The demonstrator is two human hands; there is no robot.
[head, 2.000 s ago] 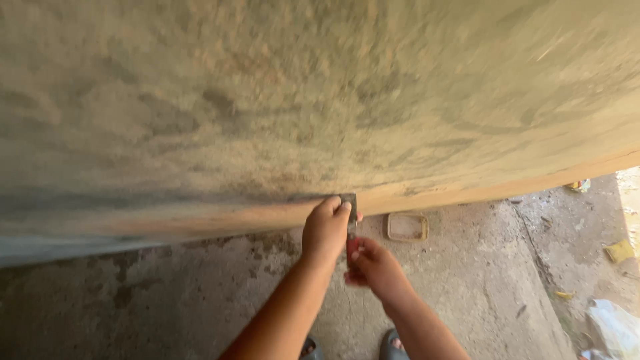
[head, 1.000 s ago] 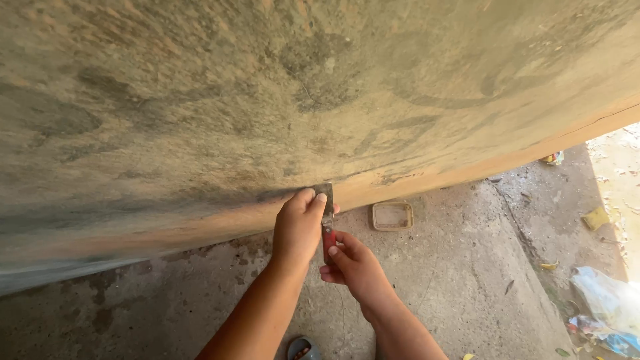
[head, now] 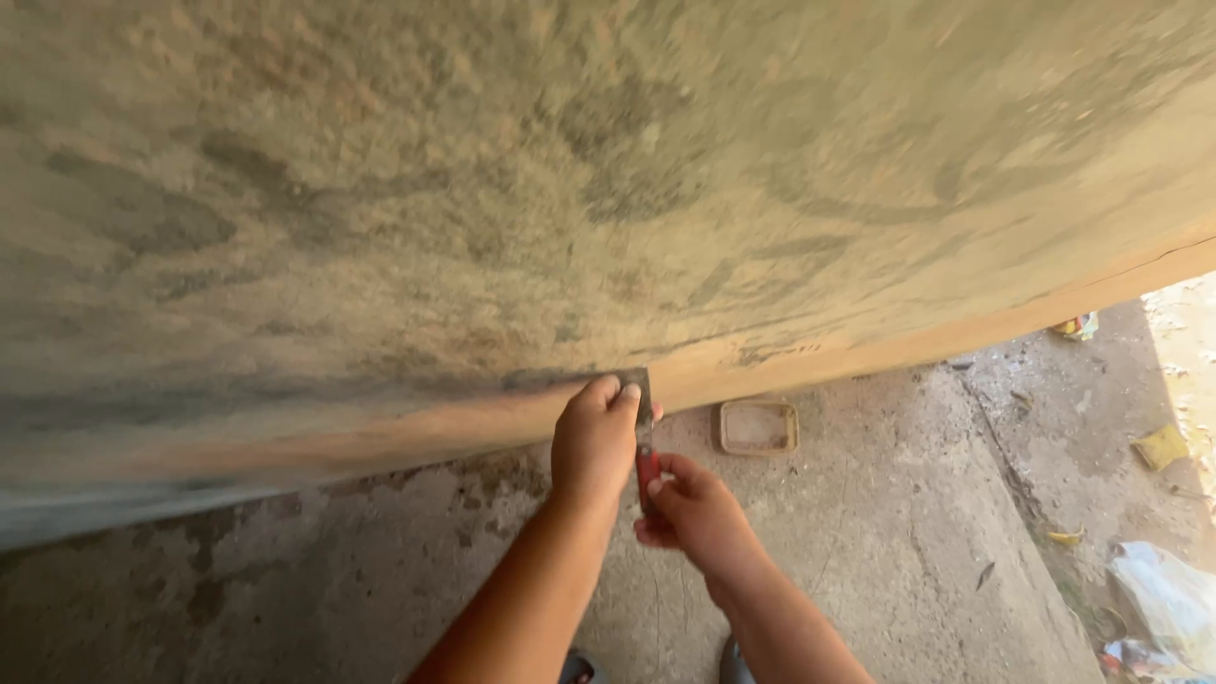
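Observation:
Against the lower part of a stained, plastered wall (head: 570, 237) is a scraper with a flat dark metal blade (head: 642, 389) and a red handle (head: 647, 475). My left hand (head: 596, 442) grips the blade, its thumb and fingertip near the top edge. Fingers of my right hand (head: 689, 503) close around the red handle below. The blade's upper edge lies at the wall surface, where dark stain meets paler orange plaster. How much of the blade sits behind my left hand is hidden.
A shallow rectangular plastic container (head: 758, 427) sits on the concrete floor (head: 836, 532) by the wall's foot, right of my hands. Farther right lie a yellow wrapper (head: 1161, 446), a plastic bag (head: 1164, 594) and other litter. My sandalled feet show at the bottom edge.
Both hands keep their hold on the scraper at the wall. The view has shifted somewhat, and no other change is plain.

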